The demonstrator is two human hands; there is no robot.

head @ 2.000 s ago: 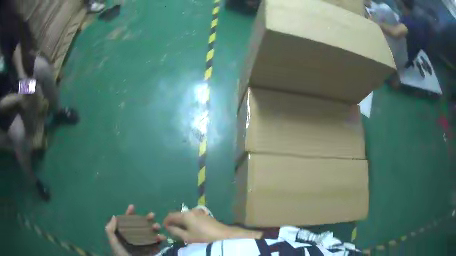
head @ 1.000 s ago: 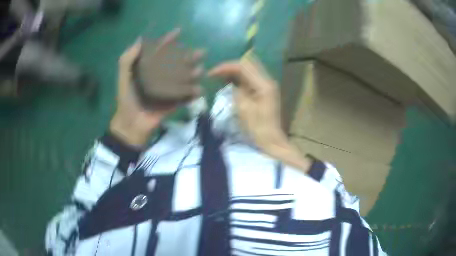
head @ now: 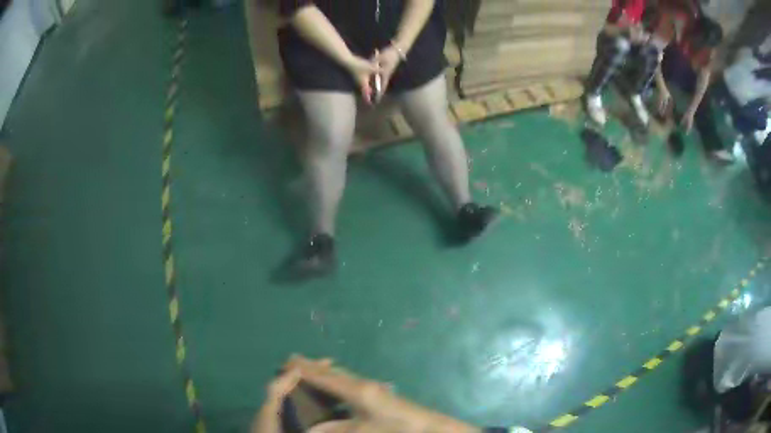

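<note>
A brown piece with a dark edge [head: 318, 408], like the wood-grain piece, shows in part between my hands at the bottom edge. My left hand [head: 275, 406] is around its left side, cut off by the picture's edge. My right hand [head: 368, 399] reaches in from the right, its fingertips meeting the left hand's at the top of the piece. The right fingers hide much of the piece, and their grip on it cannot be told.
A person in dark shorts [head: 363, 51] faces me in front of flattened cardboard stacks [head: 533, 42]. More people [head: 634, 51] sit at the upper right. Yellow-and-black tape [head: 169, 254] runs along the green floor. Brown scraps [head: 575, 224] lie at the right.
The view has swung left from the cartons to the seated person. My hands now lie at the bottom edge, with the right fingers brought against the left hand and over the piece.
</note>
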